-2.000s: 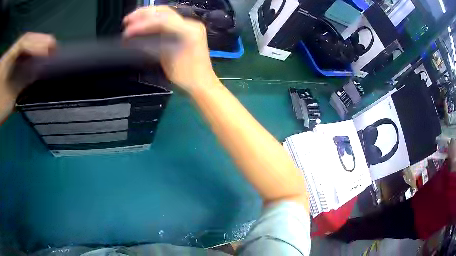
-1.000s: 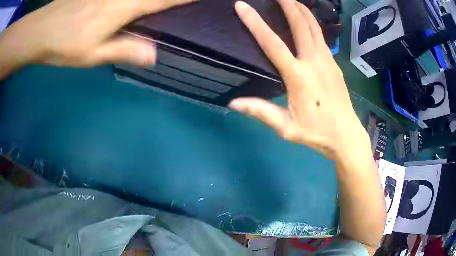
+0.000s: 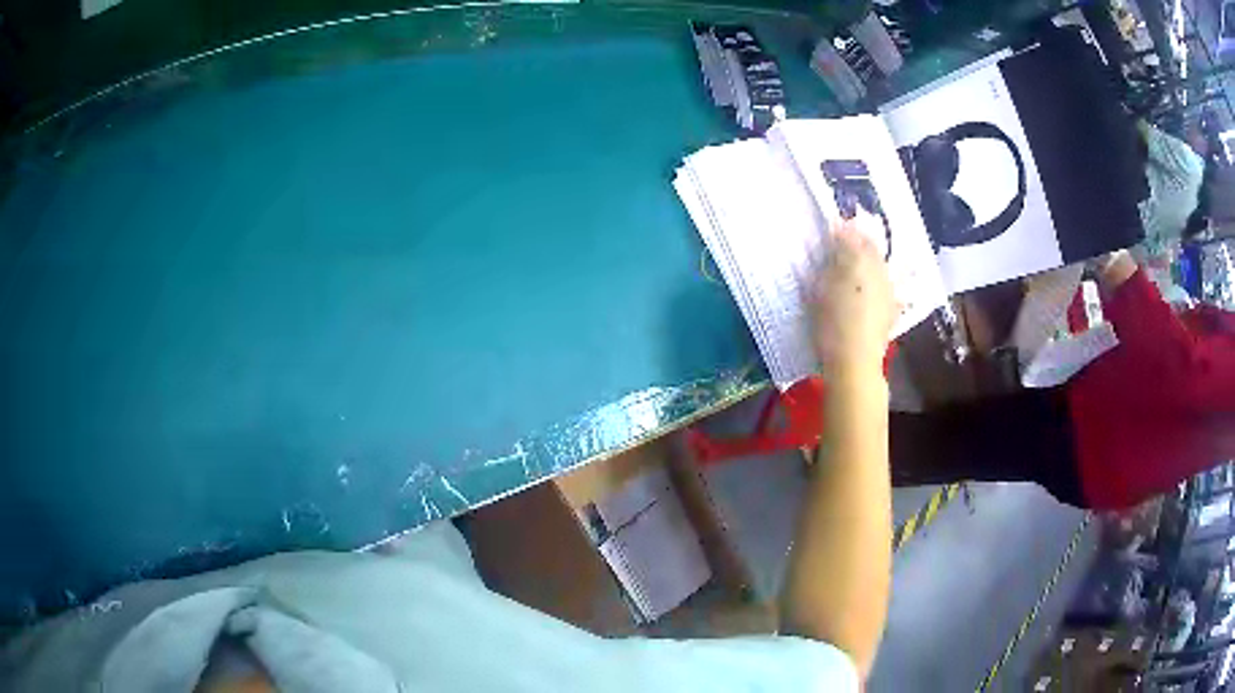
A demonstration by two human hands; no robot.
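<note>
A fanned pile of white quick start guides with a small headphone picture lies at the bench's right end. My right hand rests on the top guide, fingertips near its picture; whether it grips a sheet is hidden. Just beyond the pile, a retail box shows its white face with a headphone picture and a black panel. Two small piles of black insert cards lie at the top, one nearer and one farther right. My left hand is out of the picture.
The green-topped bench has scuffed clear film on its near edge. A shelf below holds a stack of papers. A person in red stands at the right, beyond a red object by the bench's corner.
The black box that both hands were on is out of view. The view has turned right. My right hand has moved from the box to the guides, and my left hand has left the picture.
</note>
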